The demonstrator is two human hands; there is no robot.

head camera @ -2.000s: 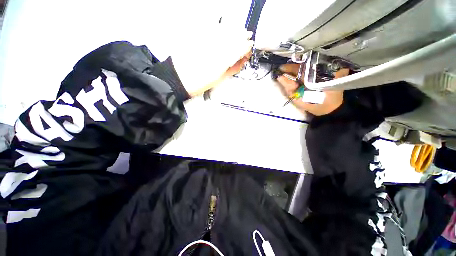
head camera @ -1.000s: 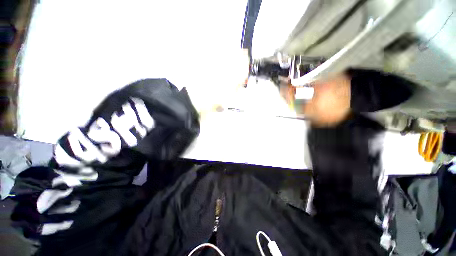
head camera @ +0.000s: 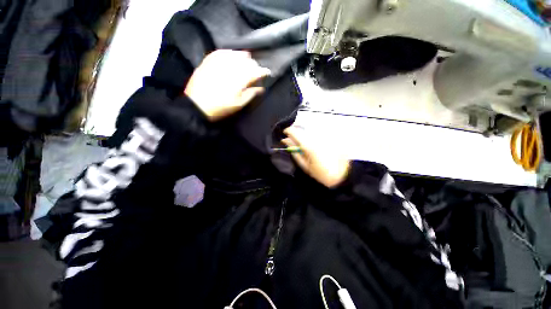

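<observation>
A black and dark grey garment (head camera: 266,108) lies over the table left of the sewing machine and comes down over the front edge to my body. My left hand (head camera: 223,83) is on its upper part, fingers bent over a fold; the cloth seems held there. My right hand (head camera: 317,157) is at the garment's lower right edge, fingers on the cloth, with small green-yellow thread snips (head camera: 289,149) at the fingers. The white sewing machine (head camera: 483,66) stands at the right. Both hands are slightly blurred.
Orange scissor handles (head camera: 525,148) are at the table's right end. The white table edge (head camera: 423,162) runs below the machine. Dark clothing (head camera: 45,60) is piled at the far left, and dark grey garments (head camera: 507,235) hang at the lower right. A white cable crosses my jacket.
The black and grey garment now covers the table's left part, where white tabletop showed. My right hand has moved left, away from the machine head. My left hand, hidden one second ago, is on the cloth.
</observation>
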